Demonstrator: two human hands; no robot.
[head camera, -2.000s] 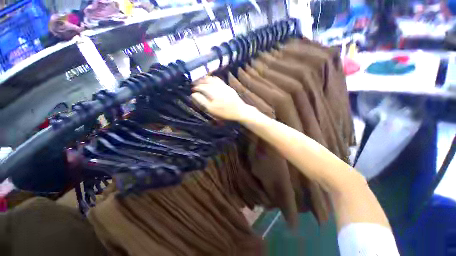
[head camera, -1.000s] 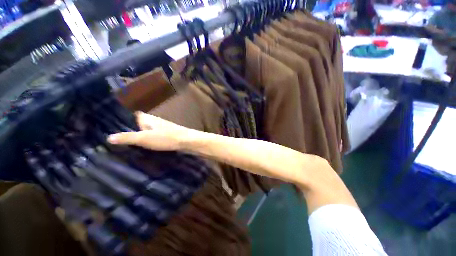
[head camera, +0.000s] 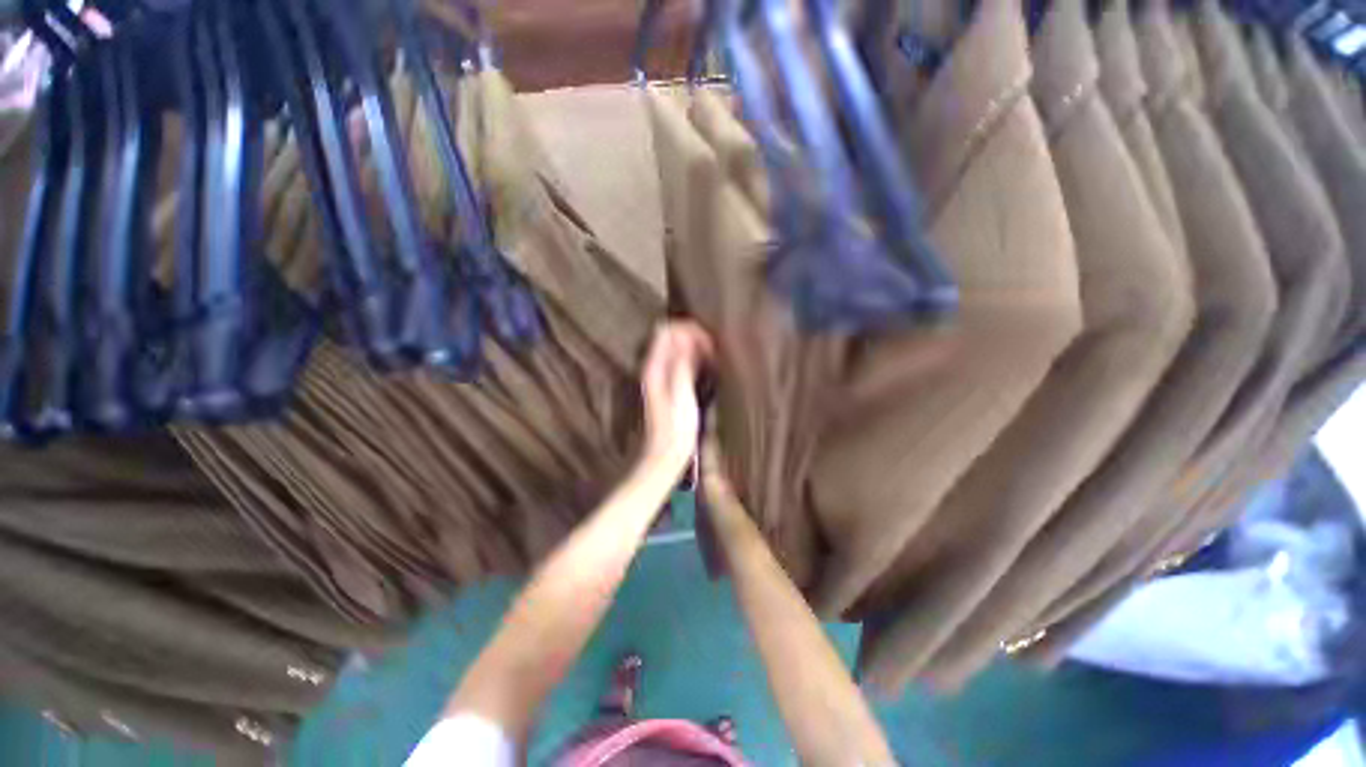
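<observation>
Brown coats (head camera: 974, 315) hang close together on both sides of a narrow gap. Dark hangers (head camera: 225, 255) crowd at the upper left, and a few more hang right of centre. My left hand (head camera: 674, 375) reaches into the gap at the centre, upright among the cloth. Its fingertips are blurred, so a hold cannot be told. My right hand (head camera: 712, 457) is beside it, mostly hidden by the coats on the right, with the wrist and forearm showing below. Pale stitch marks show on the coats' shoulders and lower parts.
Green floor (head camera: 674, 599) shows below the gap. My feet and a pink edge of clothing are at the bottom centre. A whitish plastic bag (head camera: 1228, 622) is at the lower right, beside a blue object. A reddish-brown panel (head camera: 584, 42) is behind the coats at the top.
The view has turned down and closer to the coats. My right hand has left the hangers on the left and is in the central gap. My left arm has come into view.
</observation>
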